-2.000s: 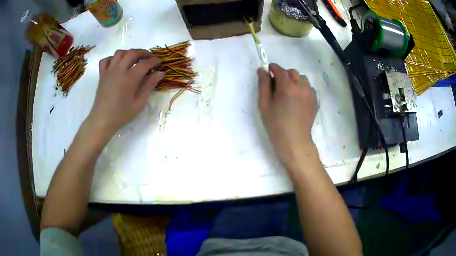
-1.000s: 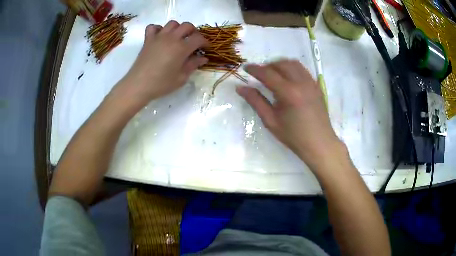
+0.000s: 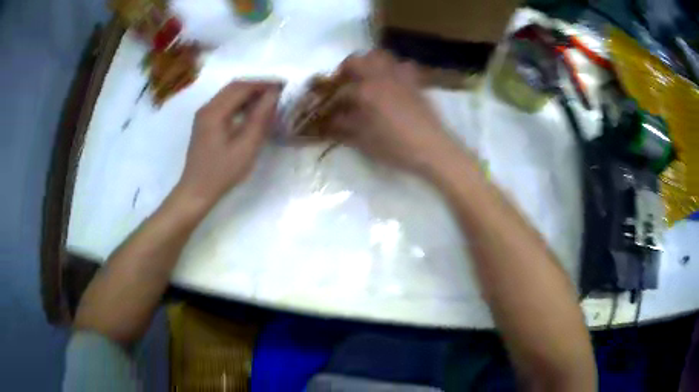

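The frame is blurred by motion. A bundle of short orange-brown wires is at the upper middle of the white bench. My right hand is closed over the right side of the bundle and grips it. My left hand is just left of the bundle, with thumb and fingertips close together near the wires' left ends. Whether those fingertips hold anything cannot be told.
A smaller wire pile lies at the upper left, below a jar with red. A cardboard box stands behind my right hand. A round tin, black unit, green-ended spool and yellow sheets are on the right.
My right hand released the toothbrush earlier, reached left and now covers the wire bundle. My left hand has moved off the bundle to its left side. The camera view has shifted.
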